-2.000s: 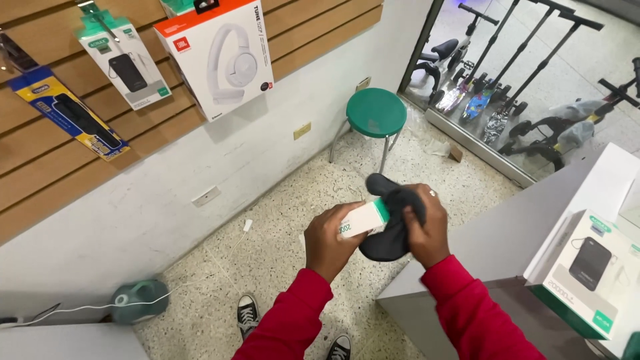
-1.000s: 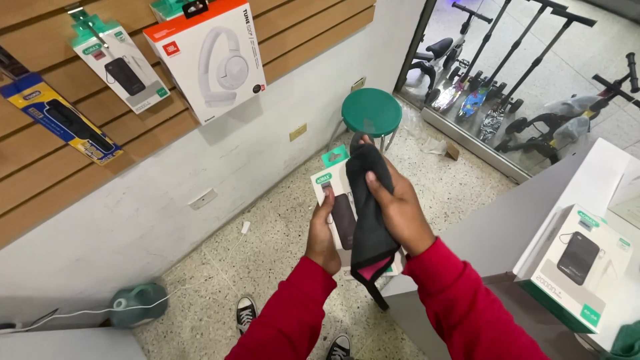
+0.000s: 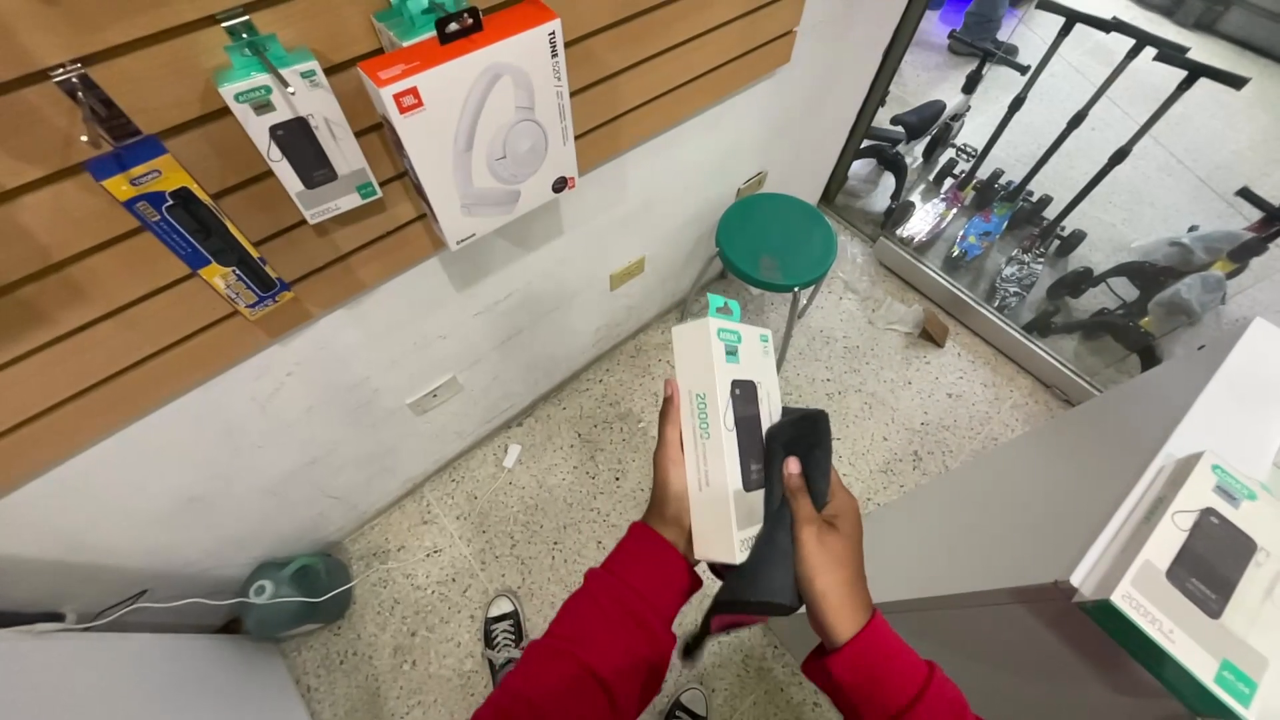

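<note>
My left hand grips the left side of a white and green power bank box, held upright with a green hang tab on top. Its front shows a picture of a black power bank. My right hand holds a dark grey cloth with its thumb on top, and the cloth lies against the box's lower right side. Part of the cloth hangs below the box, where a bit of pink shows.
A slatwall holds a boxed headphone set, a similar power bank box and a blue-yellow package. A green stool stands by the wall. Another power bank box lies on the right counter. Scooters stand behind glass.
The box has turned upright and shows its front and side more fully. The cloth, which covered much of its right part a second ago, now sits lower against its right side.
</note>
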